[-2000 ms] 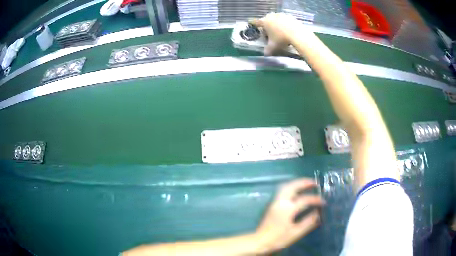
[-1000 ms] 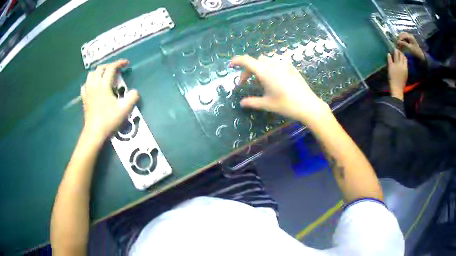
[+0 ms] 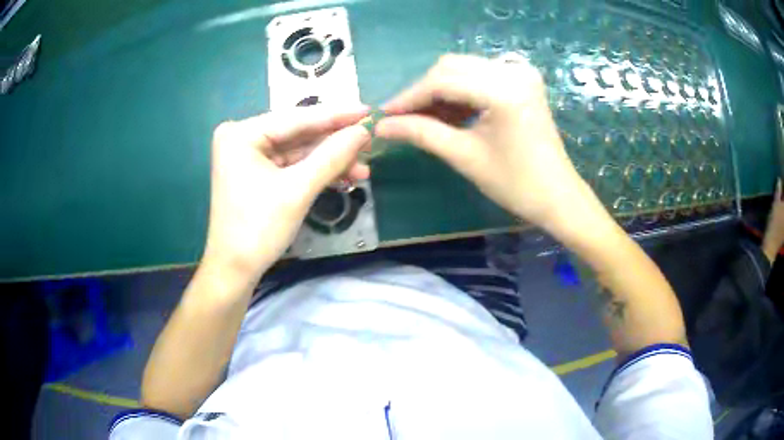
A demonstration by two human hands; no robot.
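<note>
The silver three-hole metal plate (image 3: 314, 82) lies on the green bench in front of me, its long side pointing away from me. Its far and near openings show; the middle one is mostly hidden by my hands. My left hand (image 3: 271, 180) and my right hand (image 3: 481, 129) meet above the plate. Their fingertips pinch a small ring part (image 3: 371, 122), thin with a greenish-gold edge, mostly hidden by the fingers. The clear blister tray (image 3: 636, 112) with rows of round pockets lies right of the plate.
The green bench (image 3: 112, 172) has its near edge just below the plate. Another metal plate (image 3: 21, 65) shows at the far left. At the right edge is part of another person's arm (image 3: 775, 225). Below are grey floor and yellow lines.
The view has shifted. My left hand has left the plate, which now lies straighter. My right hand has come away from over the tray, and both hands now hold the small part together.
</note>
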